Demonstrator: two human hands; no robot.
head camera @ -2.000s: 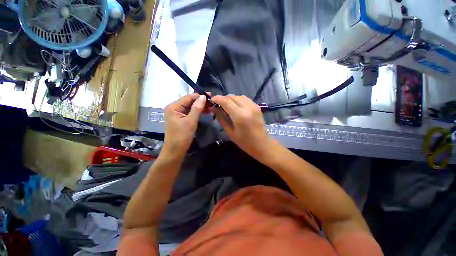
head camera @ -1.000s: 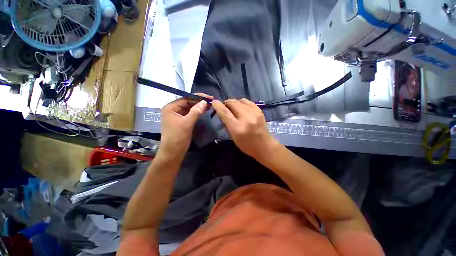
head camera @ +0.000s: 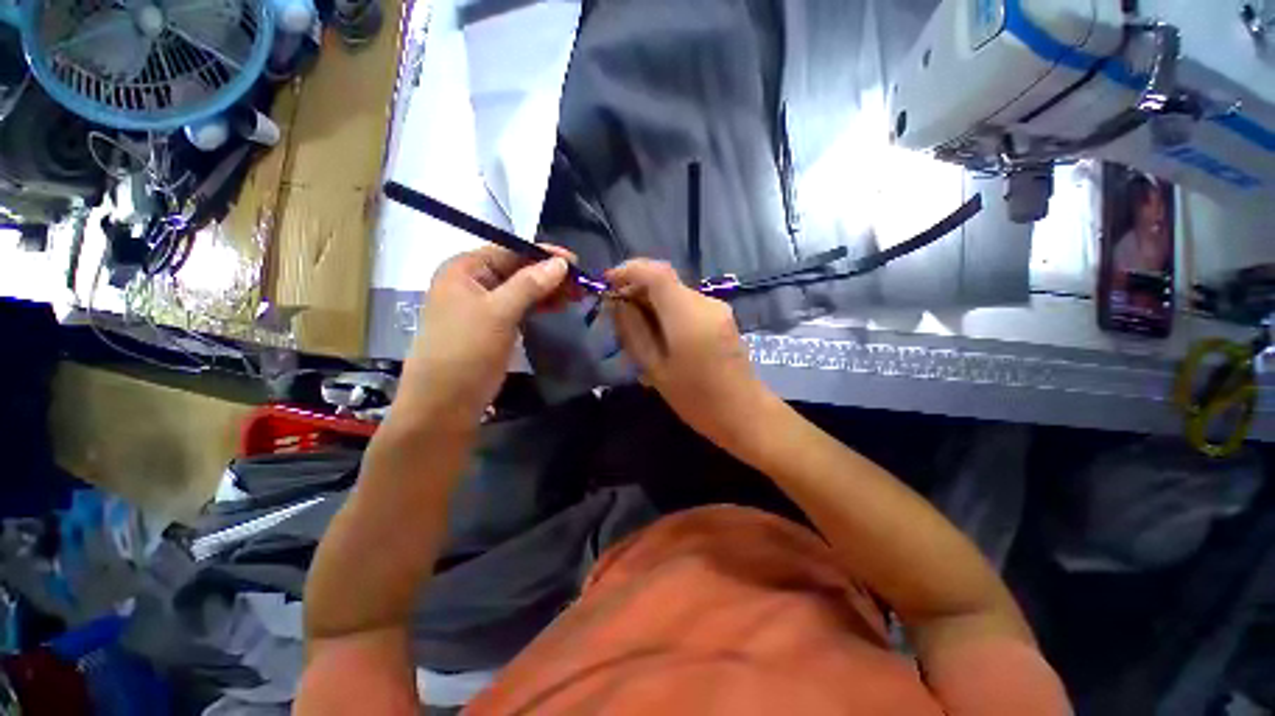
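Note:
A narrow black strap [head camera: 462,218] runs from the upper left into my left hand [head camera: 483,311], whose thumb and fingers pinch it. A small shiny buckle [head camera: 596,285] glints purple between my two hands. My right hand [head camera: 681,336] pinches at the buckle's right side; its fingertips partly hide what they hold. A second shiny buckle [head camera: 719,284] shows just right of my right hand, with black strap ends [head camera: 895,252] reaching right. Another black strap piece [head camera: 694,210] points away from me on the dark grey cloth [head camera: 671,98].
A white sewing machine [head camera: 1063,84] stands at upper right, with a phone [head camera: 1137,252] and yellow-handled scissors [head camera: 1214,397] below and beside it. A blue fan [head camera: 151,56] and cardboard [head camera: 329,182] are at left. A red basket [head camera: 301,431] is below the table edge.
My left hand has moved slightly left, and a purple-glinting buckle now shows between my hands. The strap's left end has tilted up since one second ago. The view has shifted slightly.

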